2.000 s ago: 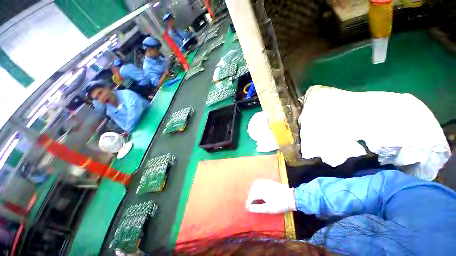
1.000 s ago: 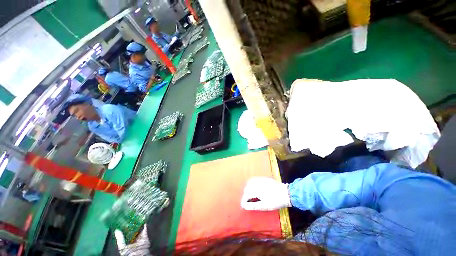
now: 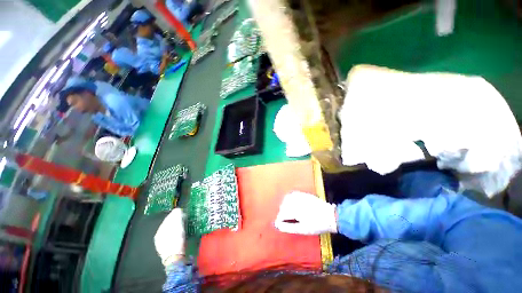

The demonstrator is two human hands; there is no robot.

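My left hand [image 3: 171, 235], in a white glove, holds a green circuit board [image 3: 214, 201] by its left edge. The board is covered with silvery parts and lies over the left part of the red-orange foam sheet [image 3: 269, 229]; whether it touches the foam I cannot tell. My right hand [image 3: 305, 213], also white-gloved, rests over the foam's right side with its fingers curled; a small dark spot shows at the fingers, and I cannot tell if it holds something.
More boards [image 3: 166, 189] lie on the dark conveyor. A black tray [image 3: 240, 127] and stacked boards [image 3: 239, 76] stand beyond the foam. A white cloth bundle [image 3: 423, 117] lies at right, behind a pale post [image 3: 289, 68]. A person [image 3: 109, 106] in blue sits across the line.
My left hand came in and brought a board from the conveyor rightwards to the foam. Conveyor boards shifted in the view. My right hand stayed about in place.
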